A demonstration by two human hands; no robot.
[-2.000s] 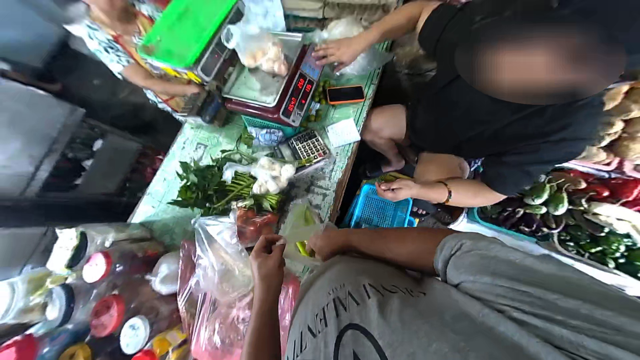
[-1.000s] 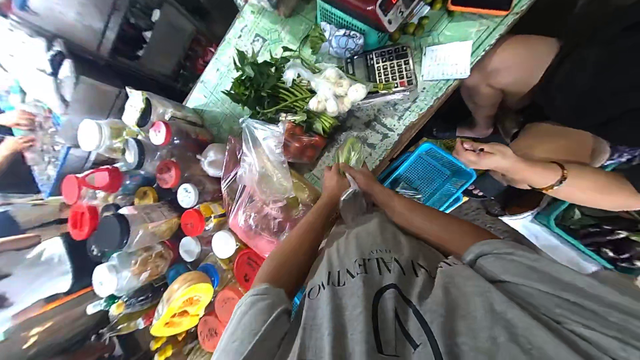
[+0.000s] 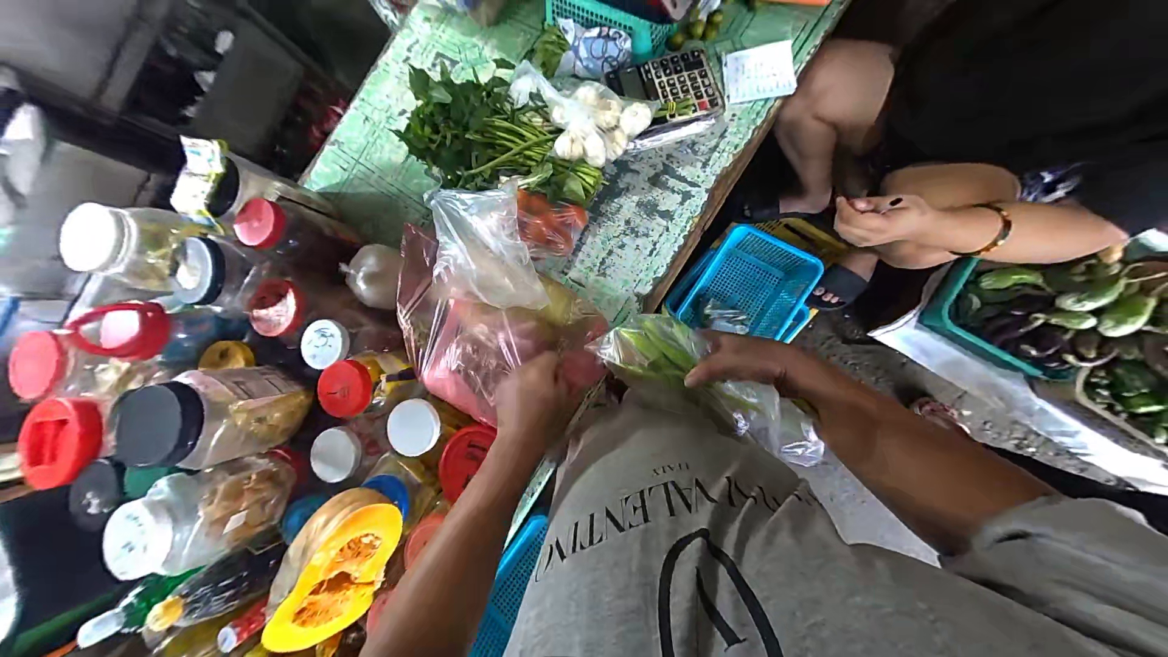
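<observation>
My right hand (image 3: 744,360) grips a clear plastic bag of green vegetables (image 3: 652,347) in front of my shirt. My left hand (image 3: 538,392) is at the near side of a pink plastic bag (image 3: 461,351); whether its fingers hold the film cannot be made out. A clear plastic bag (image 3: 484,242) lies over the pink one. Beyond them on the green table are leafy greens (image 3: 484,137), bagged garlic bulbs (image 3: 598,123) and bagged tomatoes (image 3: 550,222).
Lidded plastic jars (image 3: 201,420) crowd the left, with a cut squash (image 3: 338,575) among them. A calculator (image 3: 680,82) and paper (image 3: 759,71) lie on the table (image 3: 639,237). Blue baskets (image 3: 753,278) stand by its right edge. A seated person's hand (image 3: 881,219) is near a crate of eggplants (image 3: 1049,310).
My hands have moved apart: the left to the pink bag, the right off to the right with the bag of green vegetables. The view has swung down from the scale seen earlier.
</observation>
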